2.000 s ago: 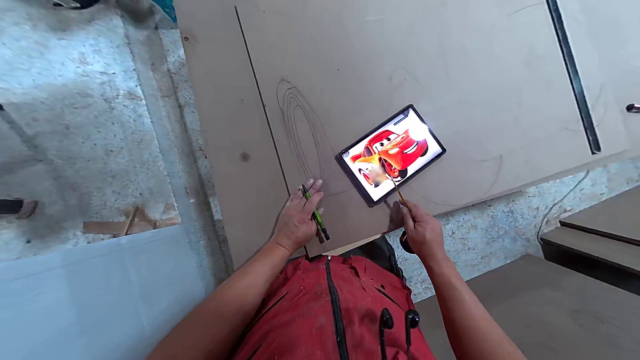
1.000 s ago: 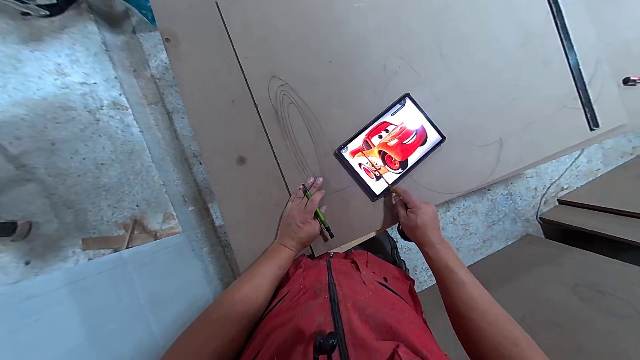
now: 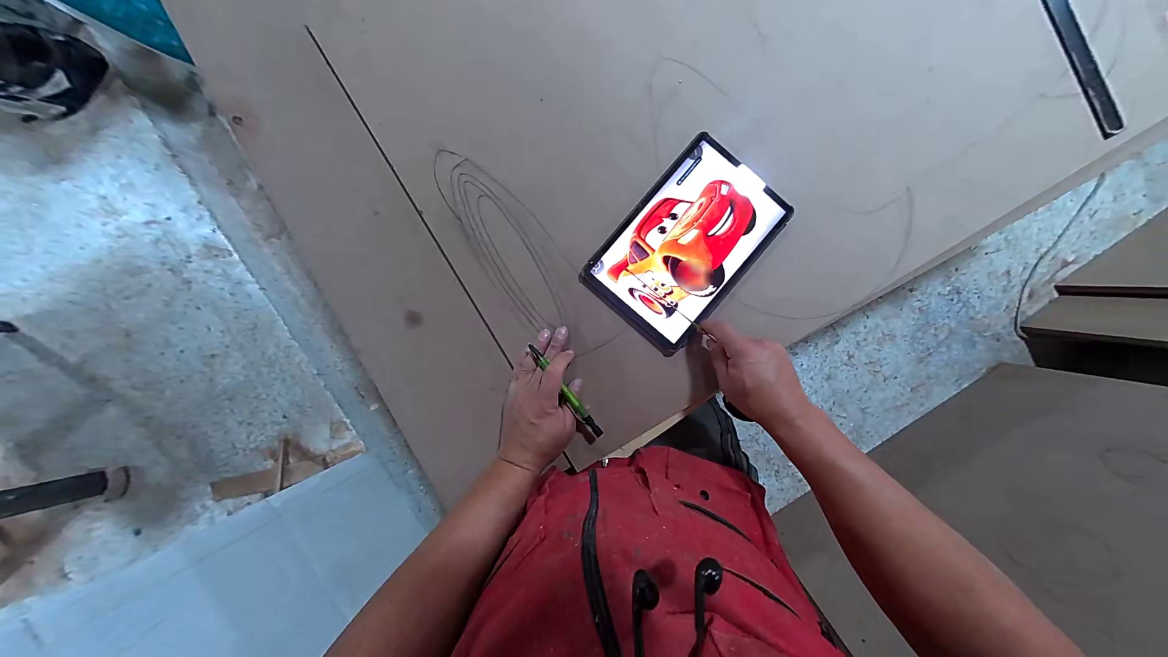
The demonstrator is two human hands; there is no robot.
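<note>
A tablet [image 3: 686,244] in a black case lies tilted on the brown board [image 3: 547,91], its lit screen showing a red cartoon car. My right hand [image 3: 756,370] grips a thin pointed tool [image 3: 691,324], perhaps a pencil or brush, whose tip is over the tablet's lower edge. Resting on the board, my left hand [image 3: 540,406] holds a green and black pen [image 3: 568,394] between its fingers. Pencilled oval loops [image 3: 500,233] are on the board just beyond that hand. A long thin dark line [image 3: 401,187] runs up the board to the left.
Black strip [image 3: 1084,68] lies at the board's upper right. Stacked panels [image 3: 1109,315] and a large brown sheet [image 3: 1031,502] are at right. On the floor at left are wood scraps [image 3: 283,470], a black pipe-like piece [image 3: 59,493] and a light sheet [image 3: 228,566].
The tablet has turned to a steeper tilt on the board, with my right hand staying near its lower edge. My left hand has stayed on the board with the green pen.
</note>
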